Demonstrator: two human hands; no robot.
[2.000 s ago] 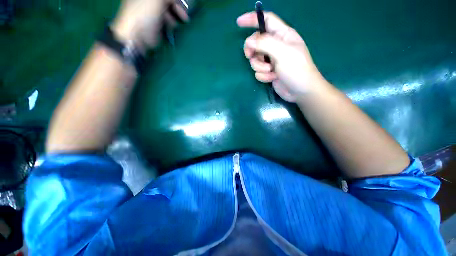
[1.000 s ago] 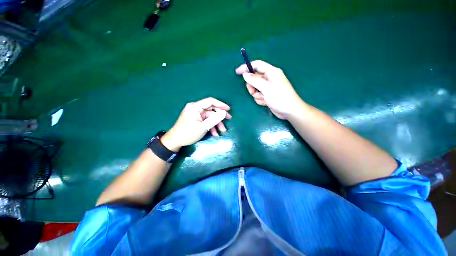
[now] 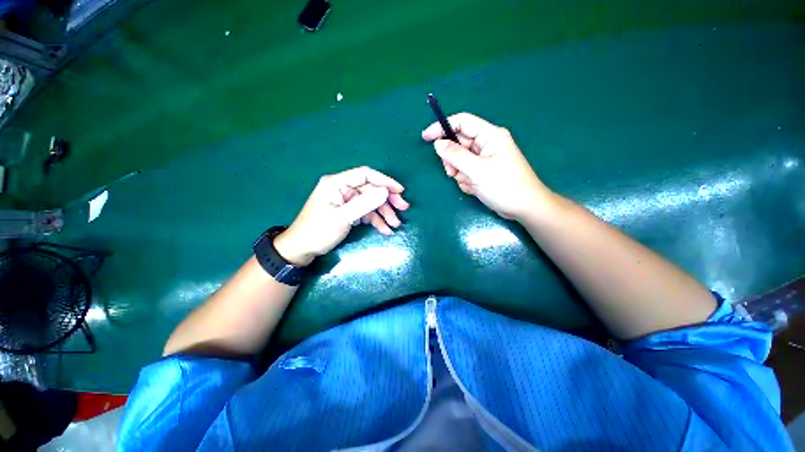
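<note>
My right hand (image 3: 485, 163) holds a thin dark stick (image 3: 440, 115), tweezers by its look, pointing up and slightly left above the green bench. My left hand (image 3: 347, 212) is near the bench in front of my chest, left of the right hand, fingers loosely curled with nothing visible in them. A small black rounded-square unit (image 3: 314, 14) lies on the green belt near the top edge, out of reach of both hands' present position.
A black desk fan (image 3: 40, 298) stands at the left edge. A white scrap (image 3: 98, 205) lies near it. A small dark part (image 3: 56, 154) lies at the far left. A tiny white bit (image 3: 339, 97) lies on the green surface (image 3: 565, 97).
My left hand has come back from the top left towards my chest. The linked pieces seen at the top earlier are gone from there; a single black unit shows now. The right hand still holds the stick.
</note>
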